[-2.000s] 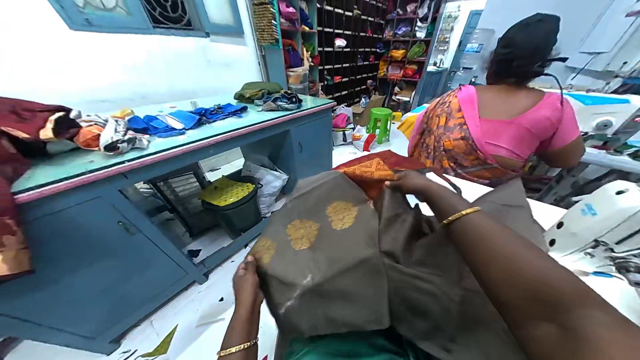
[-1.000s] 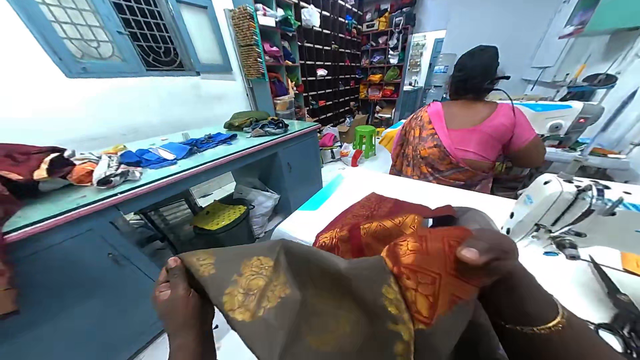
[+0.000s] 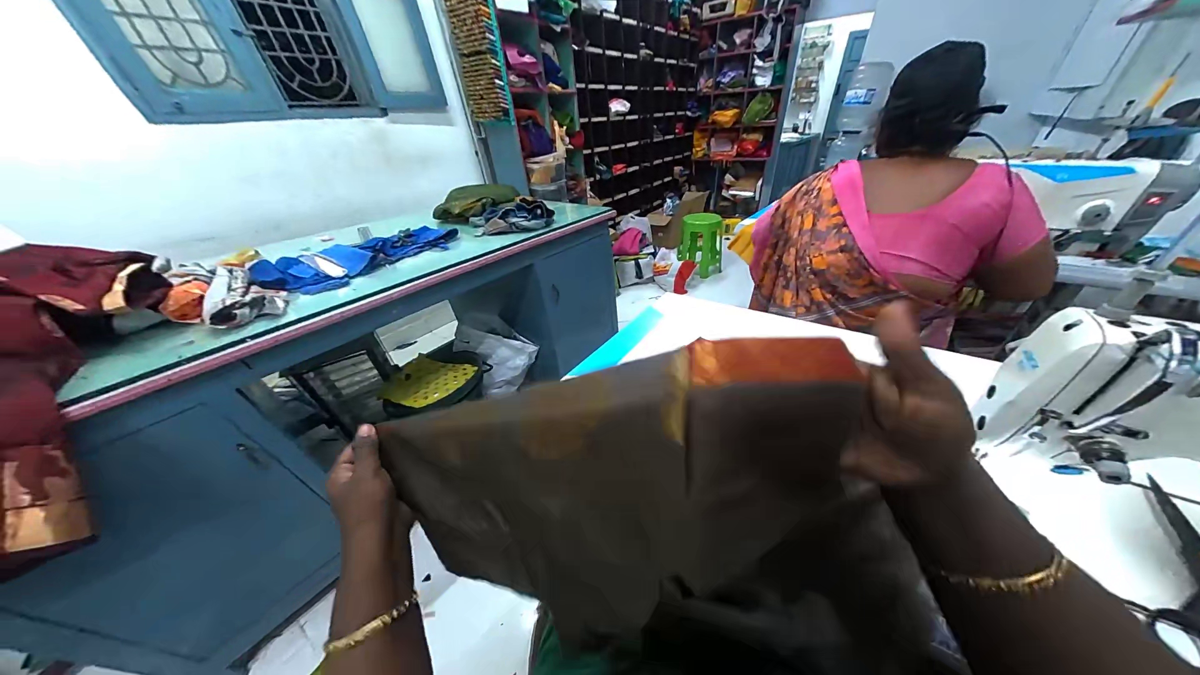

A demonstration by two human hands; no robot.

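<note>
A dark grey-brown cloth (image 3: pixel 581 497) with faint gold motifs and an orange-red border at its top right hangs across the front of my body. My left hand (image 3: pixel 361 478) pinches its upper left corner between thumb and fingers. At the cloth's right edge is my right hand (image 3: pixel 914 403), blurred, with its thumb raised and the palm side against the fabric; whether it grips the cloth is unclear. Beyond the cloth lies the white sewing table (image 3: pixel 937 366), and a white sewing machine (image 3: pixel 1097 384) stands on it to the right. The cloth's lower part is dark and bunched.
Scissors (image 3: pixel 1172 534) lie at the right edge. A co-worker (image 3: pixel 919 206) sits with their back to me at another machine. On the left stands a blue counter (image 3: pixel 187 506) bearing folded blue cloth (image 3: pixel 347 262) and maroon cloth (image 3: pixel 47 356). Behind are a green stool (image 3: pixel 701 242) and shelves.
The cloth has been turned and spread between my hands; its orange-red patterned part, broad in front a second ago, now shows only as a strip at the top. My right hand's fingers have changed position.
</note>
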